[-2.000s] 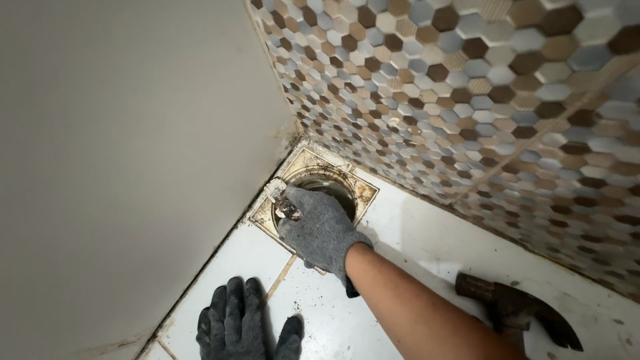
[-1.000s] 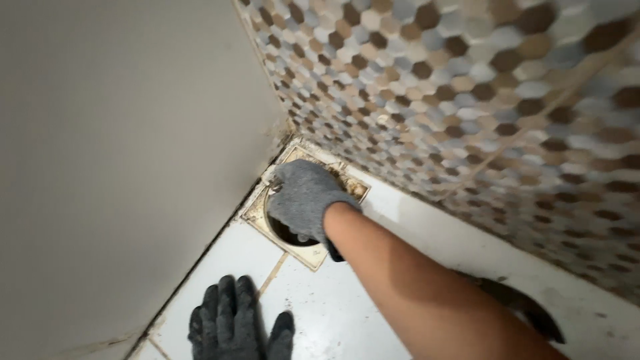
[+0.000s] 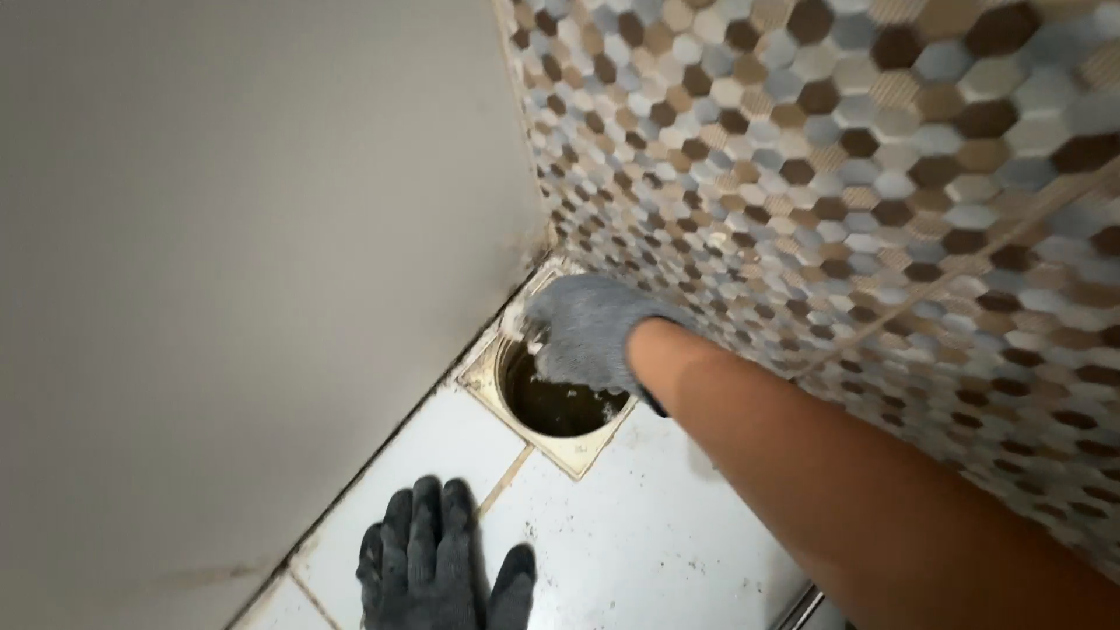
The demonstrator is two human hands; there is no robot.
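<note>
A square, cream-coloured floor drain frame is set in the white tiled floor at the corner, with dark liquid and pale bits in its round opening. My right hand, in a grey glove, is over the back of the opening. Its fingers are mostly hidden and blurred; a small shiny piece shows at the fingertips by the left rim, and I cannot tell whether it is held. My left hand, in a dark grey coated glove, lies flat on the tiles before the drain, fingers apart and holding nothing.
A plain grey wall rises at the left, its base edged with dark grime. The wall with hexagon mosaic stands at the right. Dark crumbs dot the white floor tile. Part of a metal tool shows below my right forearm.
My right hand has shifted over the opening toward its back edge, and more of the dark liquid shows. My left hand stays flat on the floor. The hammer seen earlier is now mostly out of sight.
</note>
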